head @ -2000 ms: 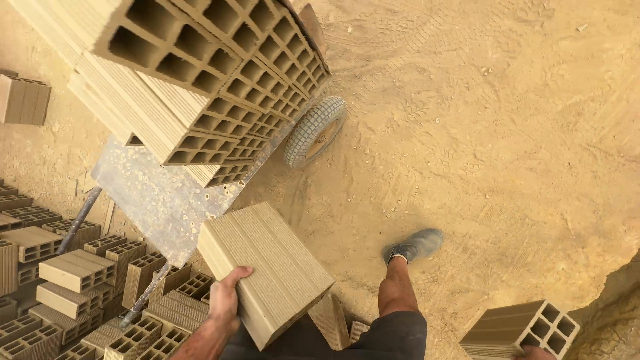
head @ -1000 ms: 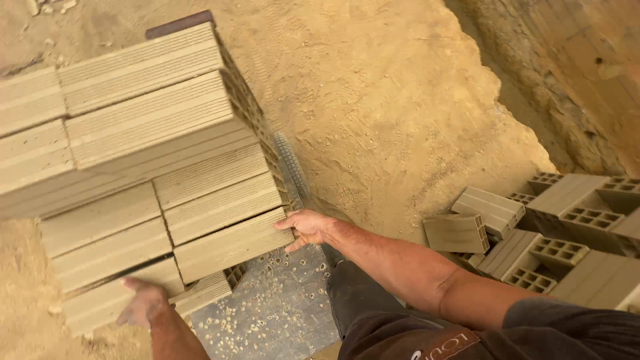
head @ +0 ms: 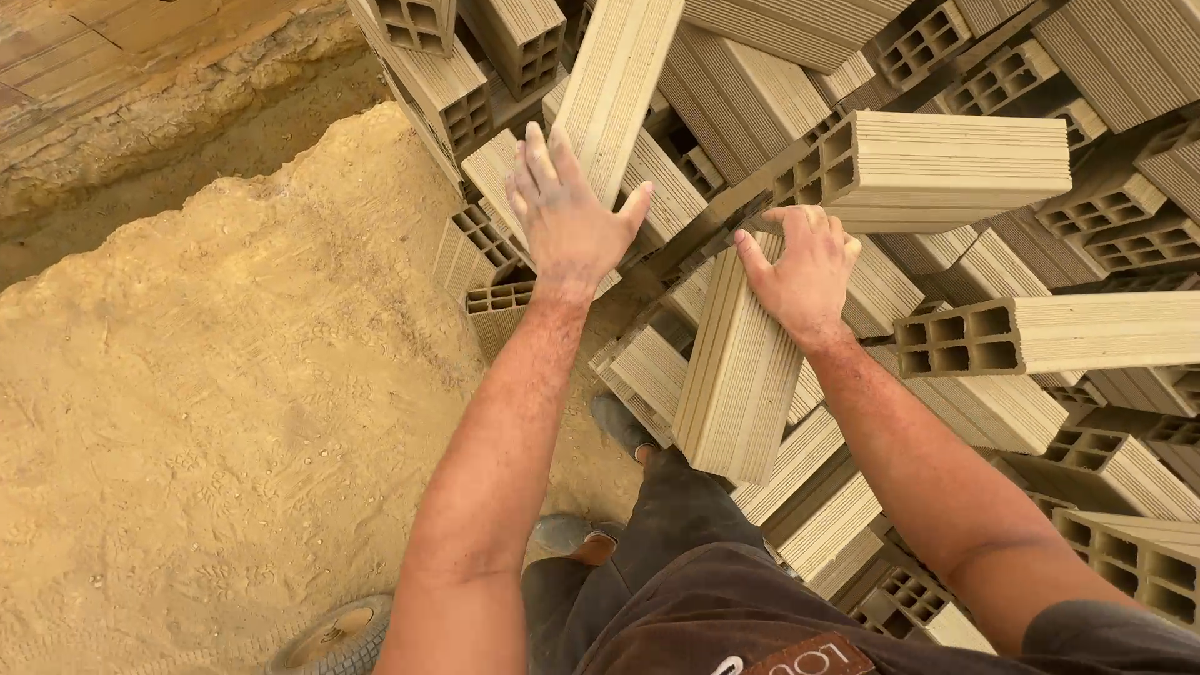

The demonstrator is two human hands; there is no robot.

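Note:
My left hand [head: 572, 211], dusty and with its fingers apart, is over the lower end of a long ribbed hollow clay block [head: 621, 84]; whether it touches the block is not clear. My right hand [head: 804, 267] is at the upper end of another hollow clay block [head: 741, 375], its thumb near the block's edge and its fingers curled; contact there is hard to tell. Just above the right hand, a hollow block [head: 956, 169] lies with its open cells toward the left.
A jumbled pile of hollow blocks [head: 994, 412] fills the right side. Sandy ground [head: 234, 403] spreads at the left, with a trench [head: 234, 141] behind it. A wheel [head: 342, 637] is at the bottom edge, near my feet.
The view has swung from the stacked blocks to the loose pile. My hands have left the stack, where both were against its blocks one second ago, and are now over the pile.

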